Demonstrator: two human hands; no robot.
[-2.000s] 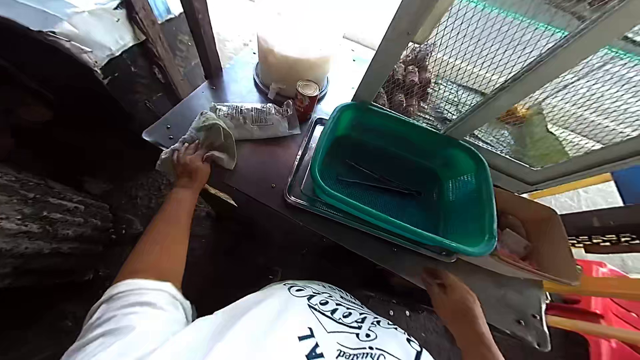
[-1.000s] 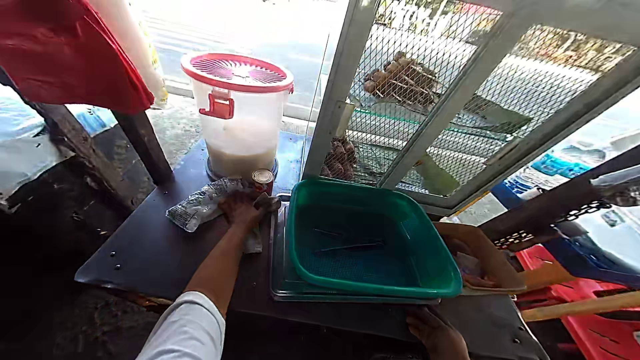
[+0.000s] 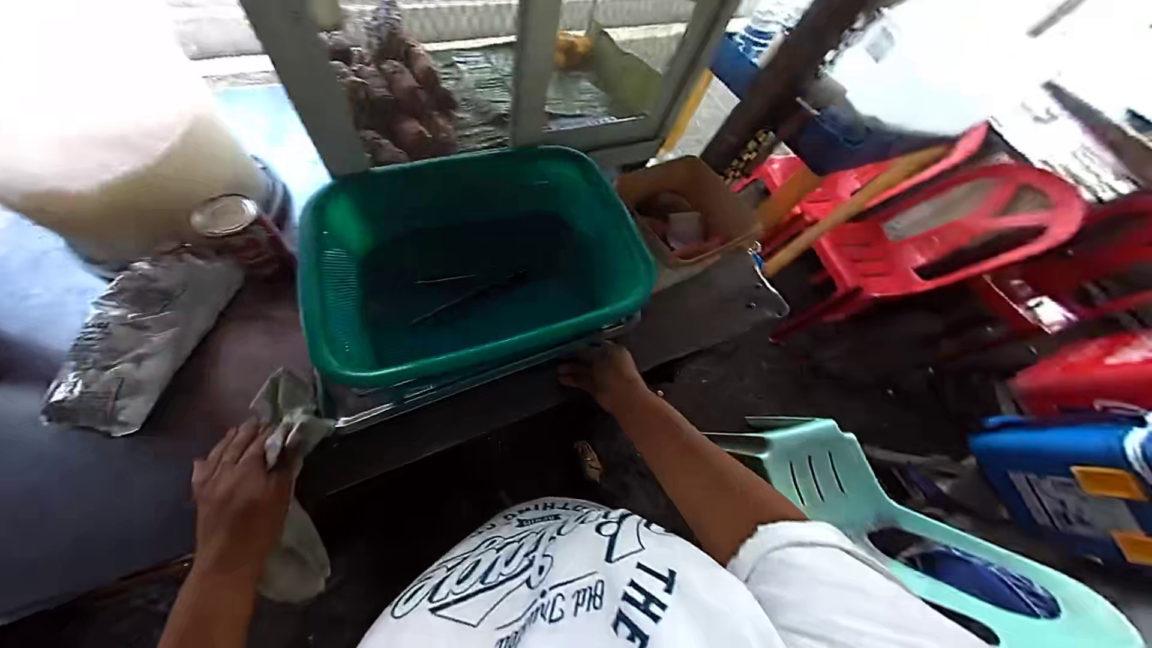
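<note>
My left hand (image 3: 241, 477) grips a grey-green cloth (image 3: 292, 540) at the table's near edge, left of the green plastic basin (image 3: 486, 360). Part of the cloth hangs below the edge. My right hand (image 3: 603, 373) is at the near right rim of the tray under the basin, its fingertips partly hidden; whether it grips the tray cannot be told. Two thin dark sticks lie in the basin. A crumpled silver packet (image 3: 144, 337) and a tin can (image 3: 238, 234) are on the dark table (image 3: 234, 360) to the left.
A large translucent bucket (image 3: 117, 144) stands back left. A cardboard box (image 3: 693, 211) adjoins the basin's right side. Behind is a framed case (image 3: 531, 90). Red plastic chairs (image 3: 945, 225), a pale green chair (image 3: 837, 477) and a blue cooler box (image 3: 1053, 486) are on the right.
My left hand has come away from the silver packet toward the near edge with the cloth. My right hand has come up to the tray's near side. The view has swung right and down.
</note>
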